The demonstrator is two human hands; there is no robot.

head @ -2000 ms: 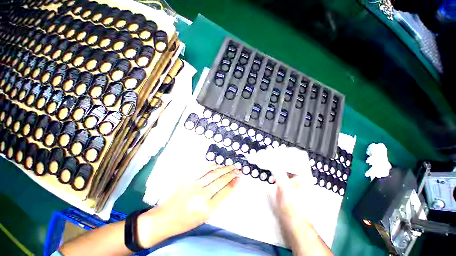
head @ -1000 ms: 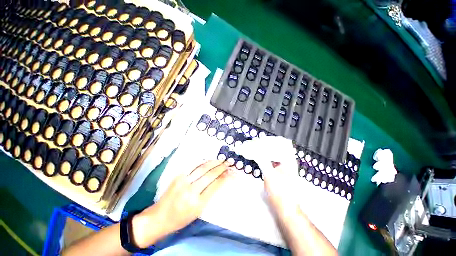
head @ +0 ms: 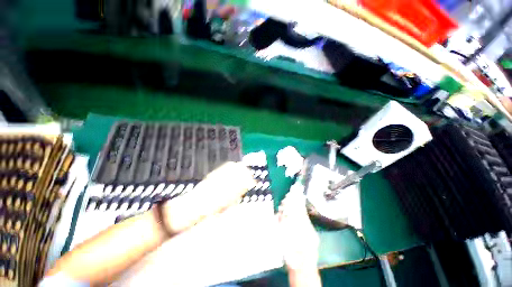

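The picture is blurred and overexposed. My left hand (head: 227,182), with a dark wristband, reaches over the right part of the rows of small black parts (head: 132,193) on the white sheet (head: 224,238). A crumpled white wiping cloth (head: 255,158) shows at its fingertips; whether it is gripped is unclear. My right hand (head: 297,227) is at the sheet's right edge, beside the clamp fixture (head: 339,196); its fingers are washed out. A second white cloth wad (head: 289,161) lies behind it. The black blister tray (head: 168,151) lies behind the rows, holding parts.
Stacked part layers (head: 28,207) stand at the left. A white blower (head: 393,137) with a round black grille is behind the fixture. Spare black trays (head: 449,185) are piled at the far right. A cable (head: 368,246) runs from the fixture over the bench's front edge.
The view has swung right and up, bringing in the blower and spare trays. My left hand has moved right across the rows. My right hand has left the rows for the fixture's side.
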